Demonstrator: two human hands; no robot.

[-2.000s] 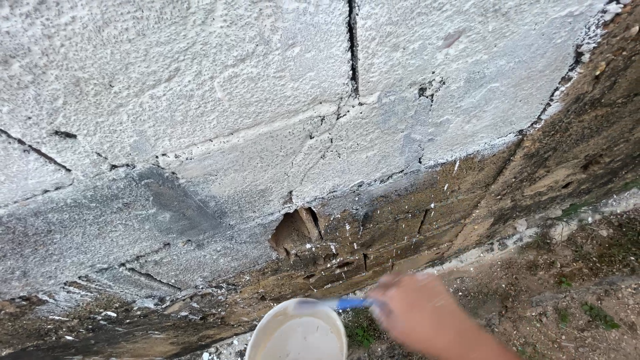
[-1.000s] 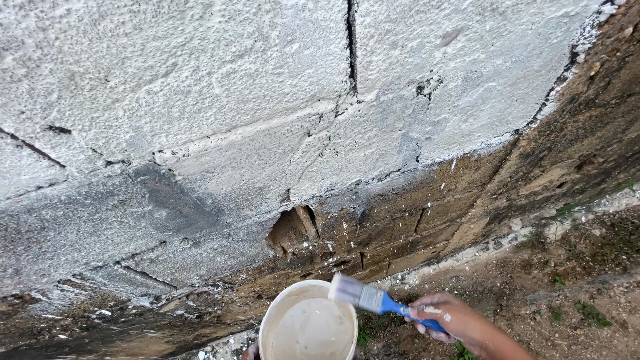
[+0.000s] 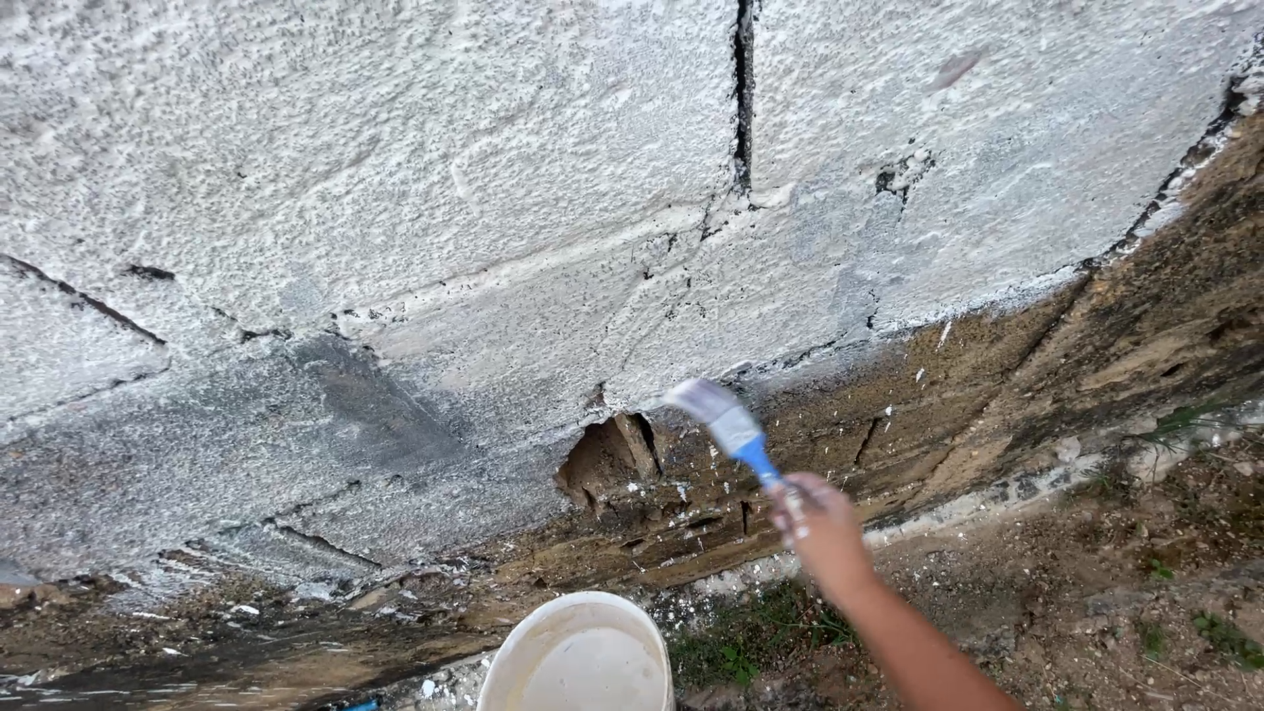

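Note:
My right hand [image 3: 815,518] grips the blue handle of a paintbrush [image 3: 736,434]. Its pale, blurred bristles are at the lower border of the white-painted block wall [image 3: 553,247], just right of a broken hole [image 3: 602,459]. Below, at the bottom edge of the view, a white bucket [image 3: 583,662] holds whitish paint. My left hand is not in view.
Bare brown wall [image 3: 948,395] with white splatters runs under the painted part. A narrow ledge [image 3: 987,504] follows its foot, beside soil with grass tufts [image 3: 741,642]. Dark cracks [image 3: 743,99] cut the wall. A small blue thing lies at the bottom edge.
My right hand has lifted the brush from beside the bucket's rim up to the wall. Two seconds ago the brush was over the bucket.

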